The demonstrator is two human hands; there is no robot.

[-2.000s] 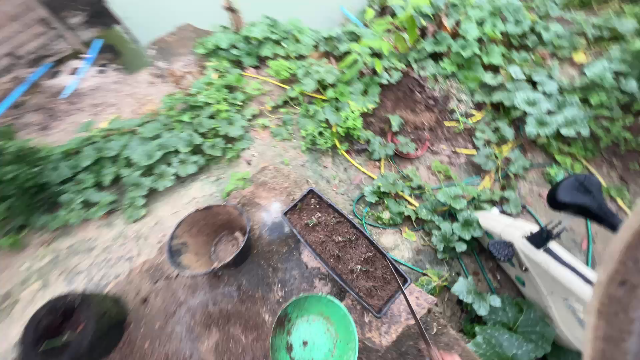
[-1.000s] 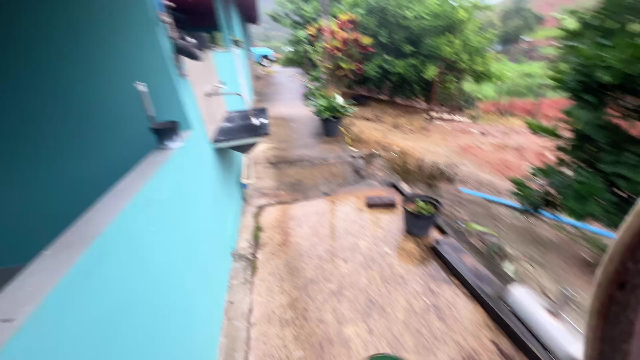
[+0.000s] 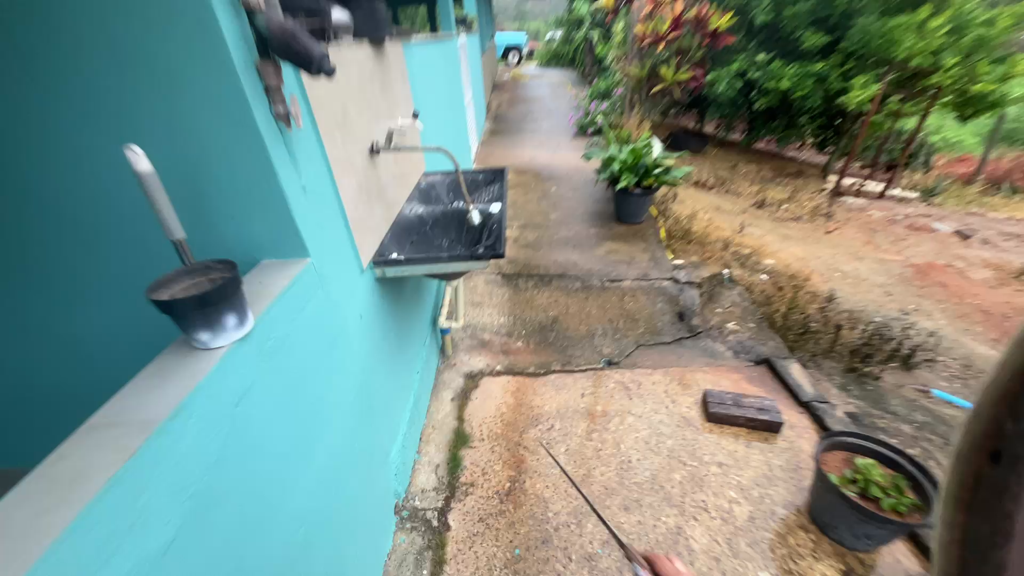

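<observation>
Only the fingers of my right hand point(image 3: 666, 565) show, at the bottom edge. They are closed on a thin, dark, pointed tool point(image 3: 588, 502), whose tip points up and left over the concrete walkway point(image 3: 624, 456); what kind of tool it is, I cannot tell. My left hand is out of view. On the ledge point(image 3: 144, 392) at left stands a black pot point(image 3: 200, 308) with a grey-handled tool point(image 3: 156, 192) upright in it. At lower right sits a black plant pot point(image 3: 852, 512) with a small leafy plant point(image 3: 878, 484).
A black sink point(image 3: 444, 220) with a curved faucet point(image 3: 432, 150) juts from the turquoise wall point(image 3: 344, 400). A dark brick-like block point(image 3: 742, 410) lies on the walkway. Farther off stands a potted leafy plant point(image 3: 636, 172). A blurred brown object point(image 3: 984, 480) fills the right edge.
The view has swung from the planter box and green bowl on the ground to the walkway beside the turquoise wall. The thin tool shows again at the bottom.
</observation>
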